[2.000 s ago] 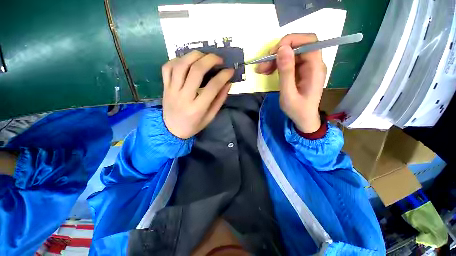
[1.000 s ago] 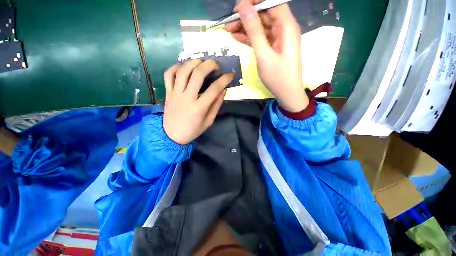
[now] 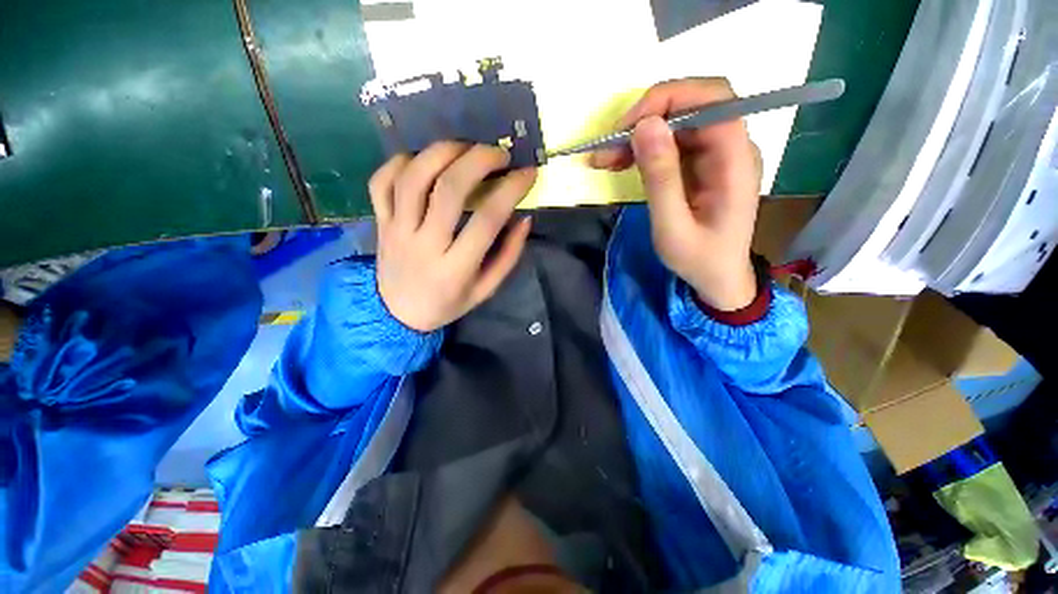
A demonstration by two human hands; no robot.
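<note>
A dark circuit board [image 3: 458, 118] with a notched upper edge lies on a yellow-white sticker sheet [image 3: 592, 58] on the green bench. My left hand [image 3: 447, 226] holds the board's lower edge with its fingertips, covering part of it. My right hand [image 3: 702, 192] grips silver-grey tweezers [image 3: 754, 107] between thumb and fingers. The tweezers' tip is at the board's lower right corner, by a small pale spot. Whether the tip holds a piece cannot be told.
Another dark board [image 3: 694, 14] is cut off at the top edge. Curved white printed sheets [image 3: 928, 174] hang over the right bench edge. An open cardboard box [image 3: 899, 360] is below them. A neighbour's blue sleeve [image 3: 116, 360] is at the left.
Since one second ago, my right hand has come back from the sheet's upper left with the tweezers to the board's corner. My left fingers now cover less of the board.
</note>
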